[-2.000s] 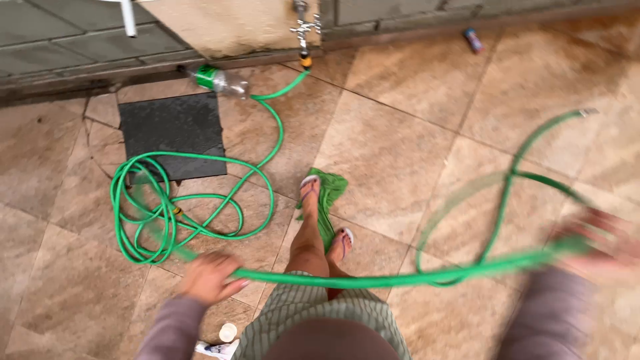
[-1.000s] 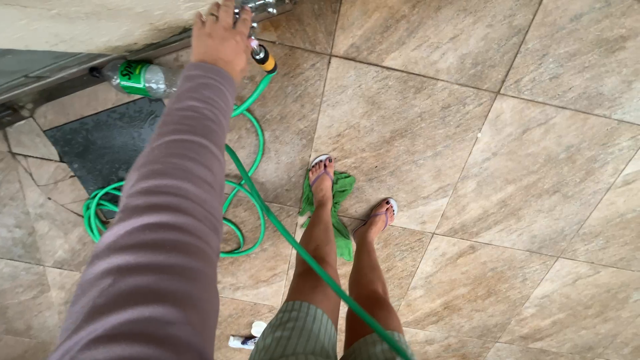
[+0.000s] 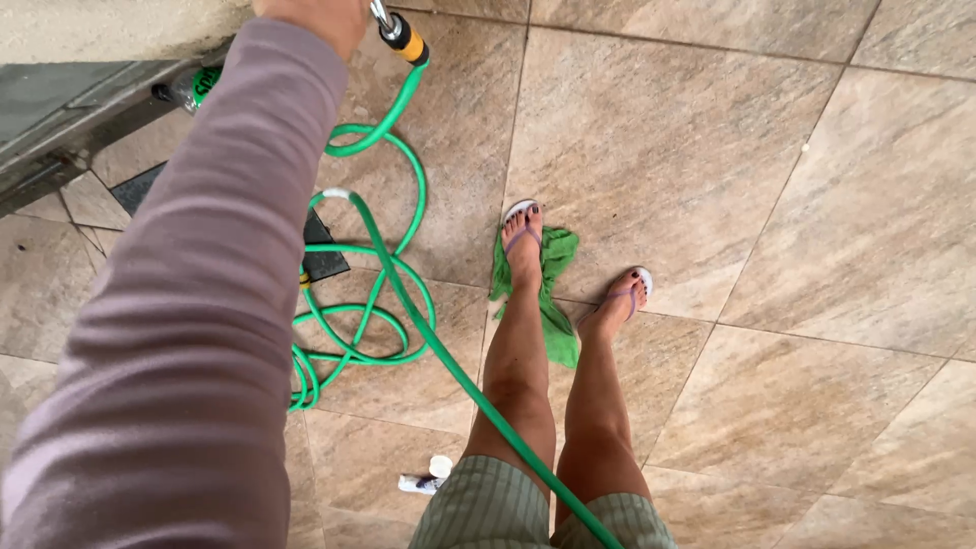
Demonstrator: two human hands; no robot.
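Observation:
My left hand reaches to the top edge, beside the metal tap spout; its fingers are cut off by the frame, so its grip is hidden. A black and yellow hose connector joins the spout to a green garden hose. Loops of the hose lie on the tiles, partly behind my left sleeve, and one length runs diagonally over my legs to the bottom edge. My right hand is out of view. Under one of my flip-flops lies a green cloth.
A plastic bottle with a green label lies by the wall base. A dark square plate shows on the floor around my sleeve. A white tube and a white round object lie near my shorts.
Two seconds ago both hands held the hose stretched in front of me. My left hand has since gone to the tap; my right hand has left the view. The view has moved closer to the tap.

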